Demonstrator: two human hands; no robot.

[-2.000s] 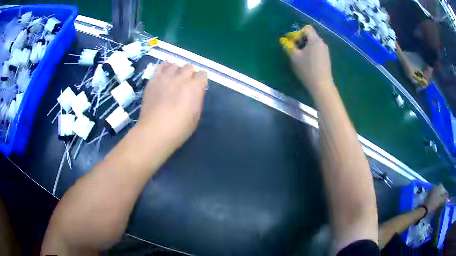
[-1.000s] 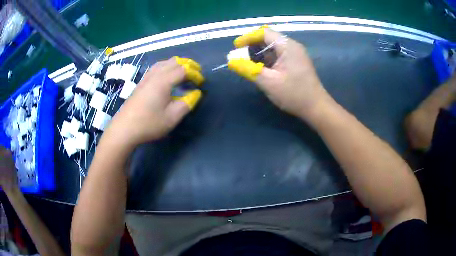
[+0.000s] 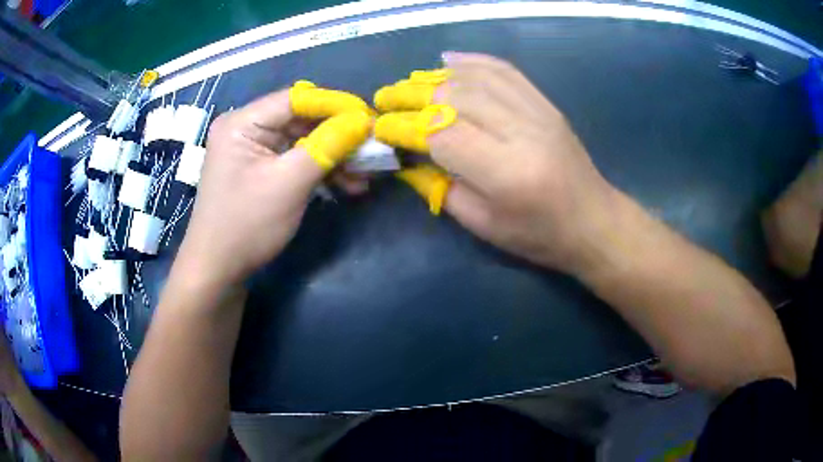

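Observation:
A white unit [image 3: 374,157] is held between both hands above the dark bench top, partly hidden by the fingers. My left hand [image 3: 271,153], with yellow finger cots on thumb and finger, is closed on its left side. My right hand [image 3: 487,144], also with yellow cots, has its fingertips close against the unit from the right; a small loop stands out from one cot. Whether the right fingers grip the unit cannot be told. Its leads are mostly hidden.
A pile of white units [image 3: 135,189] with tangled leads lies at left, beside a blue bin [image 3: 56,298]. A white rail [image 3: 361,31] runs along the back, with a metal post [image 3: 54,56] at left. A dark leaded part [image 3: 747,63] lies far right. Another person's arm [image 3: 796,221] shows at right.
My right hand came back from beyond the rail with a white unit and moved left to my left hand. My left hand left the pile and closed on the unit. The view shifted.

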